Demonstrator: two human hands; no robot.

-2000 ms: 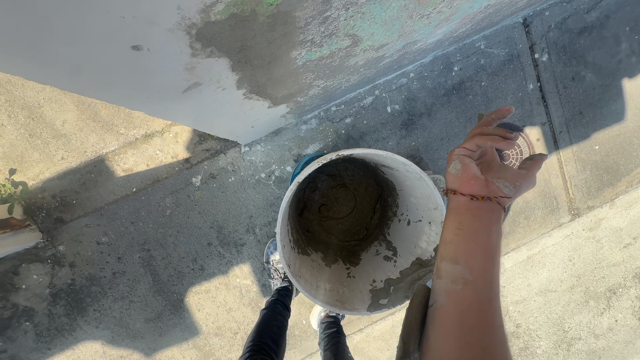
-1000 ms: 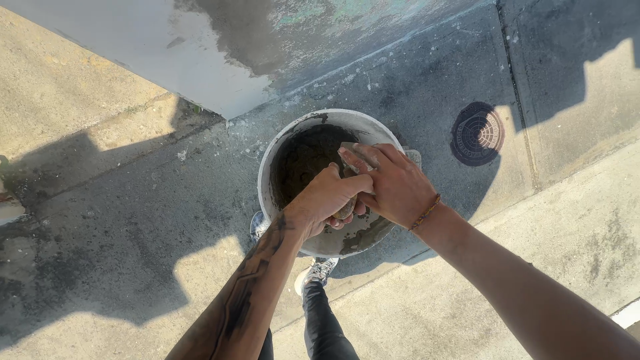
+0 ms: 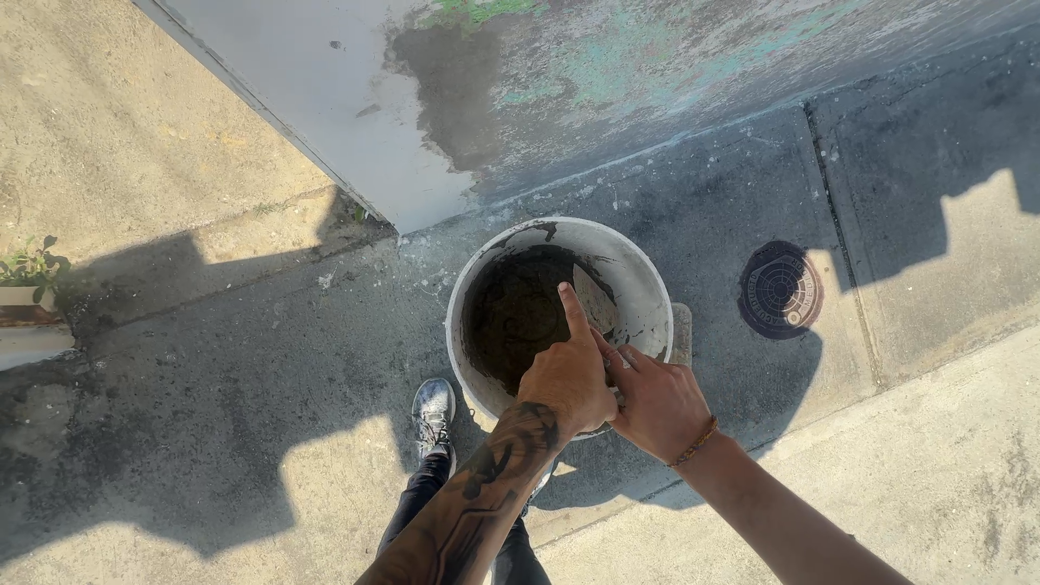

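A white plastic bucket (image 3: 660, 301) stands on the pavement with dark, wet mortar-like mix (image 3: 516, 313) inside and smears on its wall. The grey, coated blade of a trowel (image 3: 595, 299) points up inside the rim. My left hand (image 3: 573, 386), below a tattooed forearm, is over the near side of the bucket with its index finger extended beside the blade. Against it from the right lies my right hand (image 3: 662, 402), a woven bracelet at the wrist, its fingers at the blade's base. The trowel's handle is hidden between the hands, so which one grips it cannot be told.
Beyond the bucket rises a wall (image 3: 569, 89) with a damp grey patch and worn turquoise paint; its corner is left of the bucket. A round metal cover (image 3: 781, 289) is set in the pavement at right. A potted plant (image 3: 32, 272) stands far left. My shoe (image 3: 434, 414) is beside the bucket.
My right hand was apart with spread fingers right of the bucket, then met my left hand over it. The left index finger now points out, and the trowel blade shows inside the bucket.
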